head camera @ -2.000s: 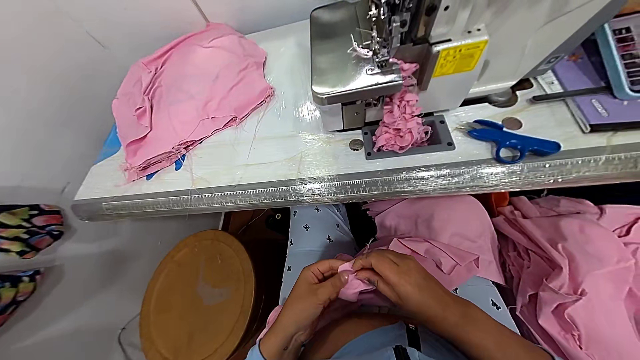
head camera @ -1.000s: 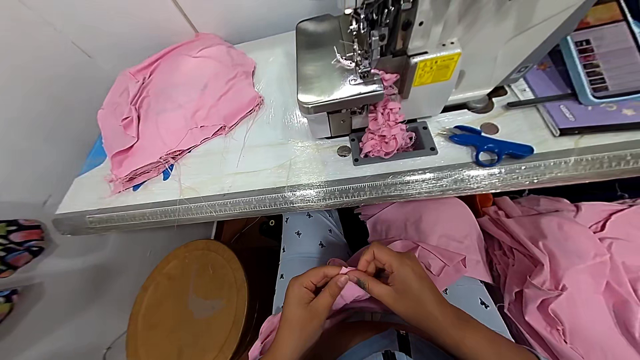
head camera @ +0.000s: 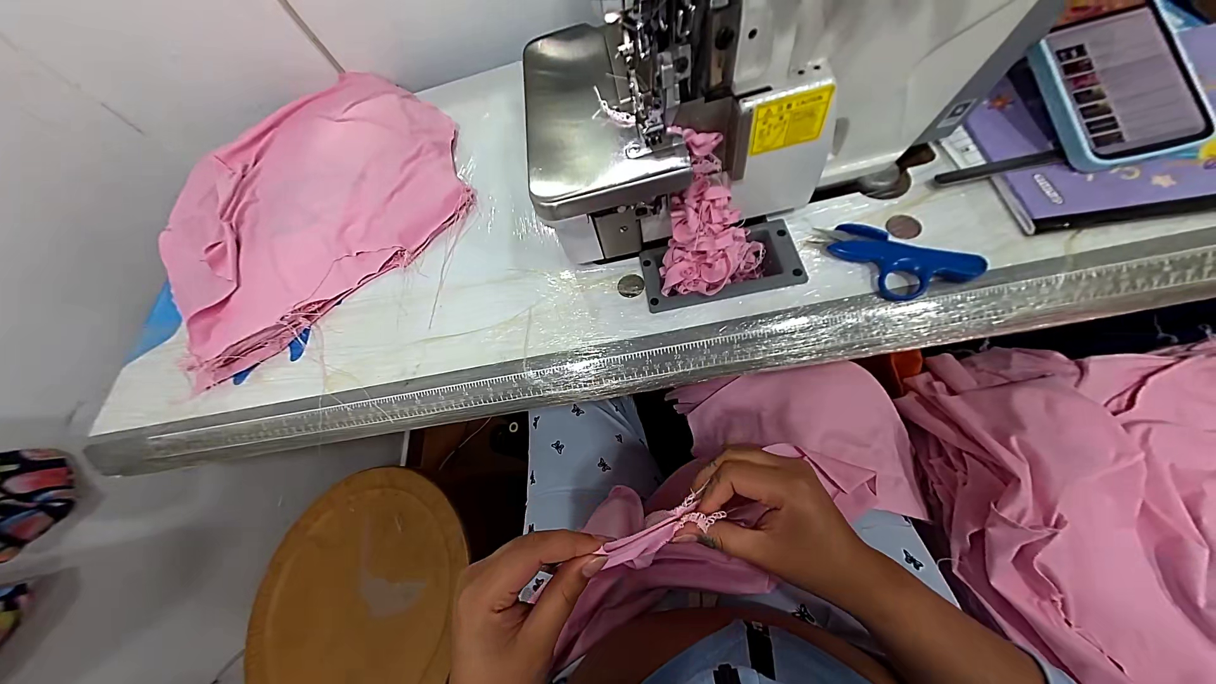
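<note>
Over my lap, my left hand (head camera: 532, 594) pinches the stitched edge of a piece of pink fabric (head camera: 646, 546) between thumb and fingertips. My right hand (head camera: 765, 508) grips the same edge a short way to the right, where looped threads stick out. The rest of that piece hangs below both hands across my thighs. Above them on the table stands an overlock sewing machine (head camera: 608, 123), with pink fabric trimmings (head camera: 708, 242) bunched at its front. Blue thread snips (head camera: 902, 261) lie right of the machine. A stack of pink fabric pieces (head camera: 318, 204) with frayed edges rests at the table's left.
A measuring tape (head camera: 608, 366) runs along the table's front edge under clear wrap. At right, a phone (head camera: 1121, 90) lies on a purple notebook (head camera: 1035, 195). More pink fabric (head camera: 1054, 456) is heaped at my right. A round wooden stool seat (head camera: 356, 579) stands at lower left.
My hands were close together on the fabric; now they are farther apart, with a length of its edge stretched between them.
</note>
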